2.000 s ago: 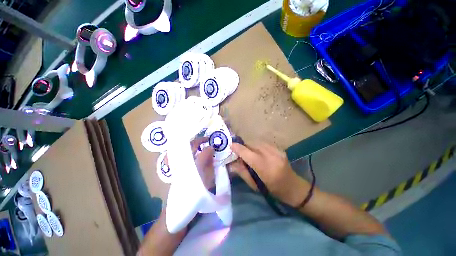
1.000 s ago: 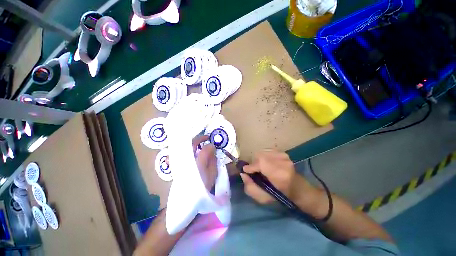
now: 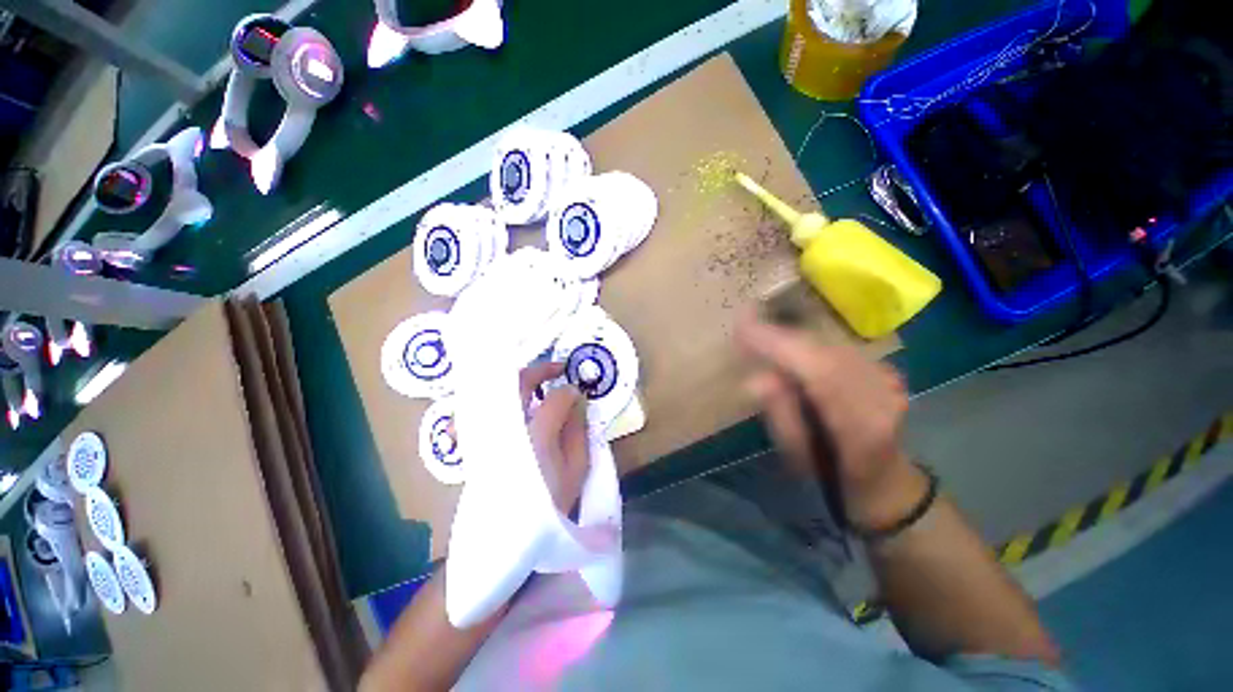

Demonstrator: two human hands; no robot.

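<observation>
The white plastic housing (image 3: 503,507) lies over the near left of the cardboard mat, its forked end towards me. My left hand (image 3: 557,439) reaches through its opening, fingertips at a white disc with dark rings (image 3: 592,372); the housing partly hides this hand. My right hand (image 3: 828,406) is blurred, right of the housing and near the yellow squeeze bottle (image 3: 872,277). It holds the dark soldering iron (image 3: 821,453); its tip is too blurred to see clearly. More ringed discs (image 3: 582,230) lie piled around the housing's round end.
The cardboard mat (image 3: 676,129) has dark and yellow specks. A blue tray (image 3: 994,304) with a dark box and wires is right, beside an amber tape roll (image 3: 828,61). Forked housings (image 3: 257,115) stand on the green belt. Stacked cardboard (image 3: 189,473) with discs (image 3: 102,514) is left.
My right hand has moved with the iron away from the disc, up and right towards the bottle. The left hand and housing have stayed nearly in place.
</observation>
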